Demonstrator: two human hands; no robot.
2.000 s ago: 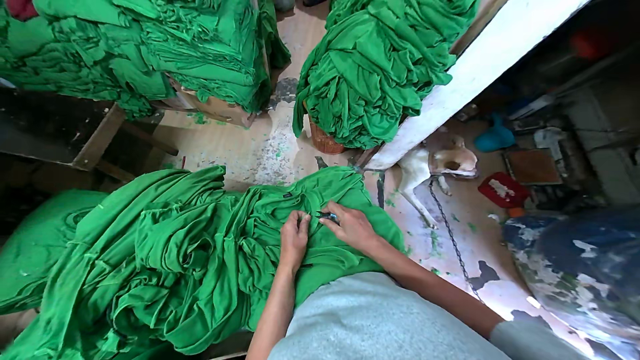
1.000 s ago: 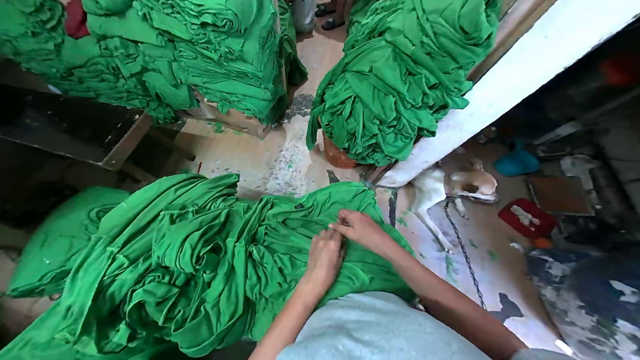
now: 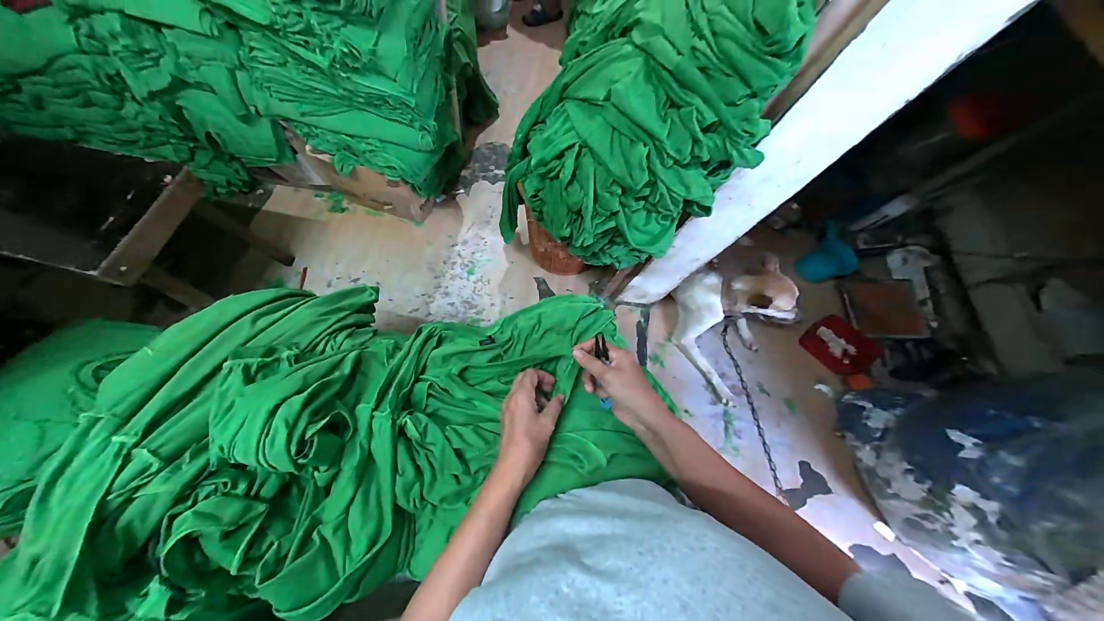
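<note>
Green knit fabric point(image 3: 345, 414) lies in loose folds across the work surface in front of me and against my body. My left hand point(image 3: 528, 410) rests on it, thumb and fingers pinching a bit of the cloth. Just to its right, my right hand point(image 3: 614, 375) holds a small dark cutting tool point(image 3: 601, 348), seemingly thread snips, its dark end pointing away from me and a blue part showing below the fingers. A small dark tag or scrap point(image 3: 487, 341) lies on the fabric beyond my left hand.
Large stacks of green fabric point(image 3: 345, 78) stand at the back left; another heap point(image 3: 638, 138) sits on a brown basket or tub point(image 3: 552, 246) beside a white pillar point(image 3: 828, 112). A chained dog point(image 3: 707, 302) lies on the floor at right, near a red tray point(image 3: 839, 343). A wooden table point(image 3: 147, 228) is at left.
My hands, close together one second ago, are now apart, with the dark tool showing in my right hand. The tool was also visible two seconds ago.
</note>
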